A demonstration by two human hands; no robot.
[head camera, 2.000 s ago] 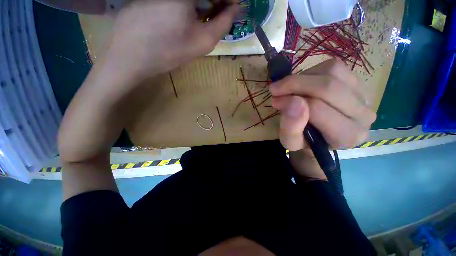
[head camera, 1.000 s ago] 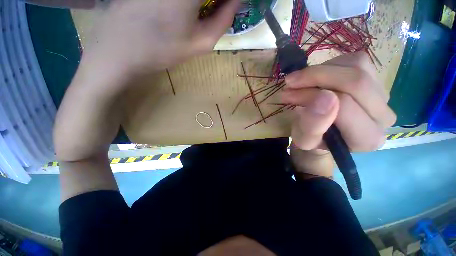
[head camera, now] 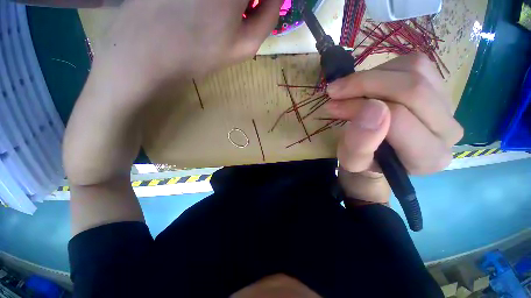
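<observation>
My right hand [head camera: 396, 116] holds the black soldering iron [head camera: 337, 61] like a pen. Its grey tip points up to the open ear cup [head camera: 314, 9] at the top edge, over the circuit board [head camera: 285, 20], which is lit bright pink and red. My left hand [head camera: 192, 35] reaches over the left side of the cup. Its fingertips are at the top edge, blurred, and I cannot tell what they hold. The cup sits on a cream-white support block [head camera: 297, 45]; both are cut off by the top edge.
Dark-red wires [head camera: 402, 41] lie in a pile and bundle right of the cup, beside a white container-like part [head camera: 402, 9]. Loose wires and a pale wire ring [head camera: 238, 138] lie on the brown board [head camera: 198, 142]. Stacked white trays [head camera: 26, 116] stand left, a blue bin [head camera: 518, 116] right.
The circuit board has turned from green to bright pink and red. Compared with two seconds ago, the iron and right hand are slightly further right, and its rear end now shows. The left hand stays over the cup.
</observation>
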